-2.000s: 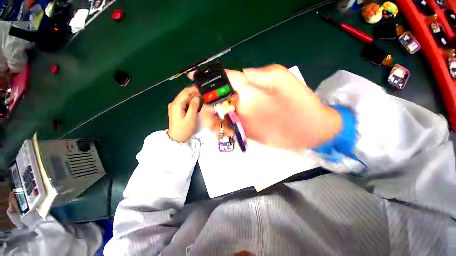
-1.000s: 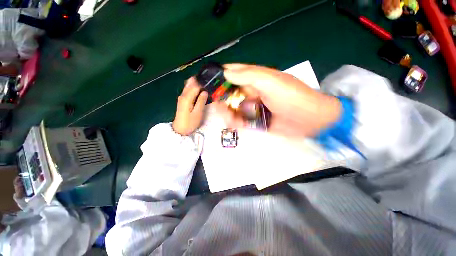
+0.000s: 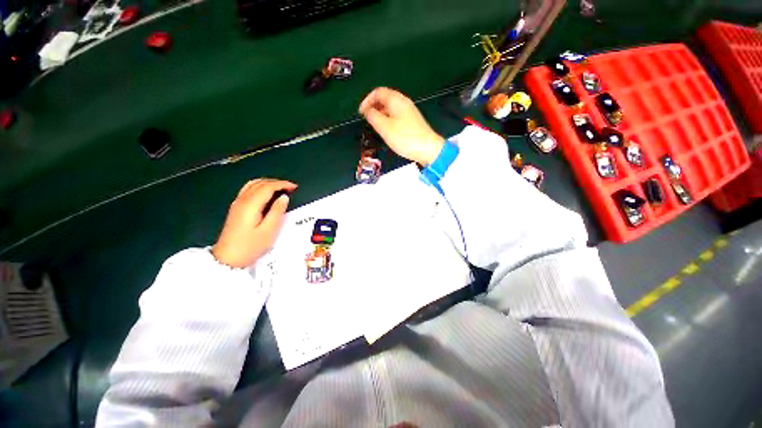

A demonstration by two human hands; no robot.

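Note:
A small open watch case (image 3: 319,266) lies on the white paper (image 3: 376,242), joined by an orange flex to a black display (image 3: 324,231) lit with red and green bars. A second unit (image 3: 368,170) lies on the mat just above the paper, its dark screen partly beside my right hand. My right hand (image 3: 403,127) is over the mat next to that unit, fingers loosely curled, with nothing seen in it. My left hand (image 3: 251,224) rests at the paper's left edge. A dark patch shows between its thumb and fingers; whether it is a held thing is unclear.
A red tray (image 3: 685,109) with several watch units stands at right. Two units (image 3: 541,139), small orange-yellow figures (image 3: 500,104) and a pen holder area (image 3: 501,71) lie beside it. Beyond the seam are a unit (image 3: 340,67) and a black one (image 3: 154,142). A beige vented box (image 3: 32,313) is at left.
The hands held a lit watch unit together; now they are apart, right hand farther out, left lower. A lit display shows on the paper. The view has shifted right, showing more of the tray.

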